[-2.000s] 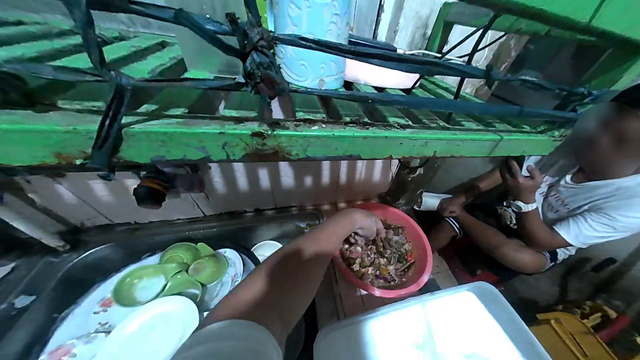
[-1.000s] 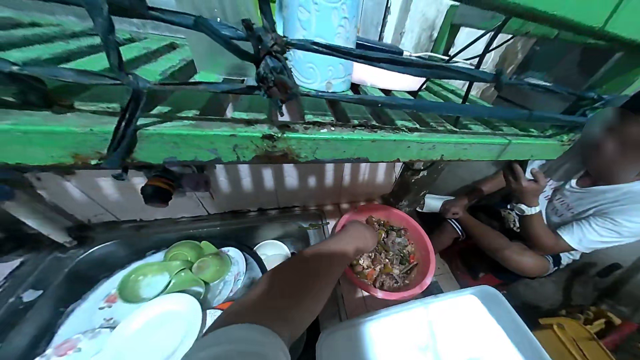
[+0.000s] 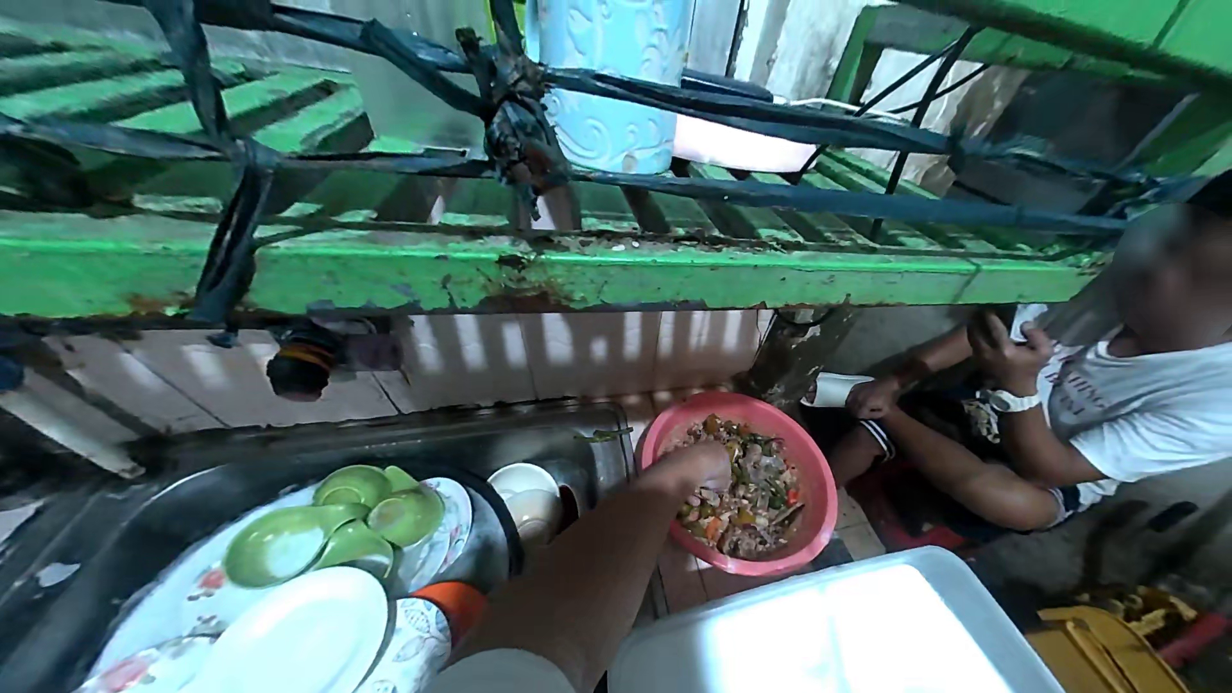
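Observation:
My left hand [image 3: 707,467] reaches into a red plastic basin [image 3: 820,486], with its fingers down in a mix of chopped food [image 3: 756,481] that has brown, green, orange and red pieces. The fingertips are hidden in the mix, so I cannot tell whether they grip anything. My forearm crosses over the right end of the sink. The basin stands on the tiled counter against the tiled wall. My right hand is not in view.
A metal sink [image 3: 539,423] at left holds green bowls [image 3: 279,544] and white plates [image 3: 298,630]. A white plastic container or lid [image 3: 837,626] lies near me. A green slatted shelf [image 3: 616,274] runs above. A seated person [image 3: 1136,404] is at right.
My left hand has moved within the basin, from the upper part to the left side of the food. The person at right stays seated.

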